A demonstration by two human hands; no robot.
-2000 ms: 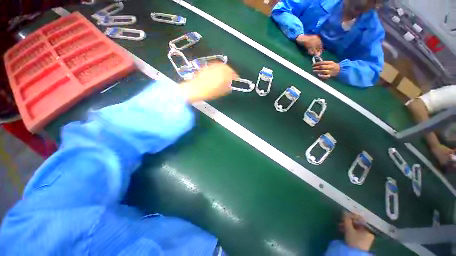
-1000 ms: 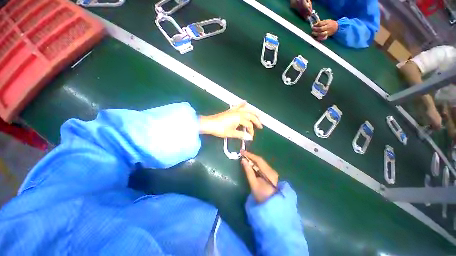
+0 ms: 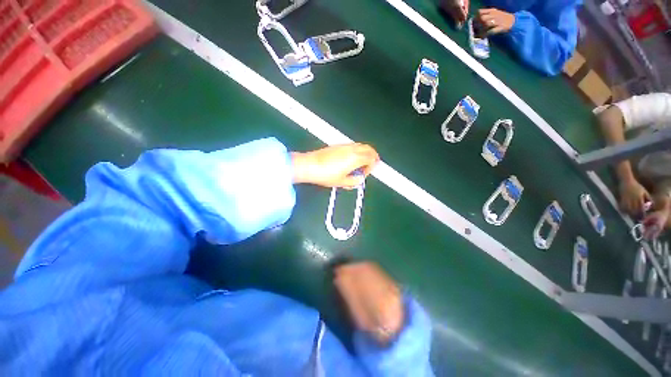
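Note:
My left hand point(image 3: 340, 163) is closed on the upper, solid end of a white oval frame point(image 3: 344, 218). The open loop of the frame points down towards me over the glossy green bench. A little blue shows under the left fingers; the rest of that end is hidden. My right hand point(image 3: 370, 300) is below the frame and apart from it. It is blurred, with a dark patch at its fingertips, and I cannot tell whether it holds a tool.
A pale metal strip point(image 3: 434, 208) divides the bench from the green belt point(image 3: 397, 140), where several white frames point(image 3: 502, 200) lie. A red tray point(image 3: 81, 66) is at upper left. Other people's hands point(image 3: 494, 22) are beyond the belt. A grey support point(image 3: 618, 304) is at right.
My left hand first reached over the belt, then came back to the bench with a frame. My right hand was at the frame's loop with a slim tool and has moved down, away from it.

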